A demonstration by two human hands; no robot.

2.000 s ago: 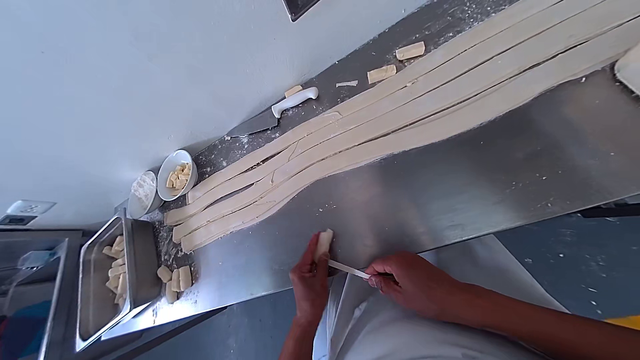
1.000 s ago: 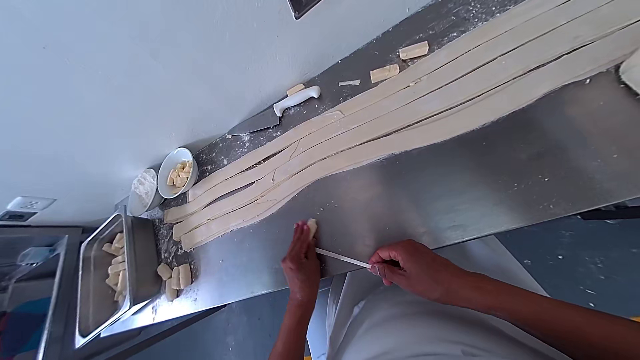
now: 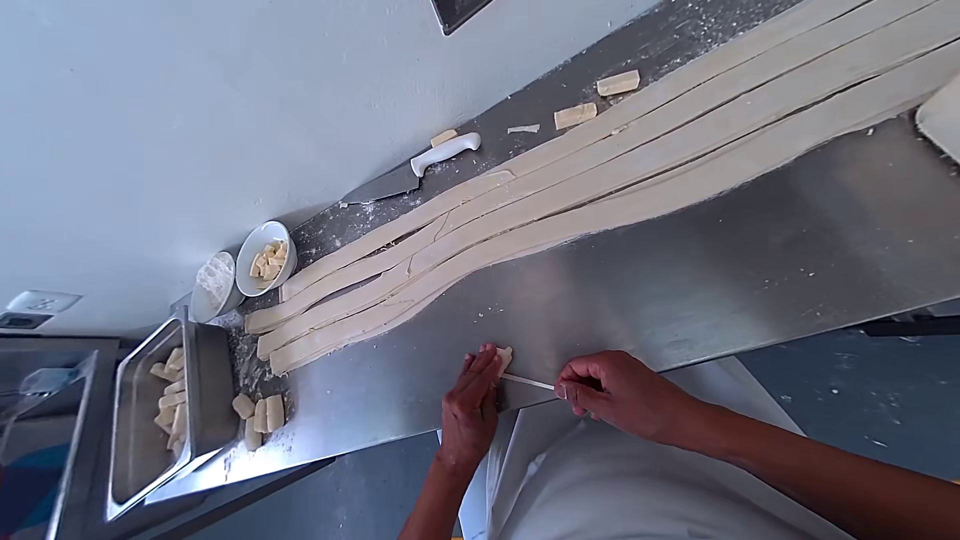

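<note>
Near the front edge of the steel table, my left hand [image 3: 471, 401] lies over a small piece of dough [image 3: 504, 361], its fingers on it. A thin pale strip [image 3: 527, 382] runs from that piece to my right hand [image 3: 619, 394], which pinches the strip's other end. Whether the strip is dough or a stick, I cannot tell. Long flat dough strips [image 3: 570, 195] lie side by side diagonally across the table behind both hands. At the left, several short pale pieces [image 3: 260, 414] rest on the table.
A steel pan [image 3: 210, 390] with pale pieces stands at the left end. Beside it are a bowl of white powder [image 3: 217, 287] and a bowl of cheese-like cubes [image 3: 266, 259]. A white-handled knife [image 3: 444, 154] and pale blocks [image 3: 575, 116] lie along the wall.
My left hand was gripping the piece more upright two seconds ago; now it lies flatter over it. My right hand still pinches the strip's end.
</note>
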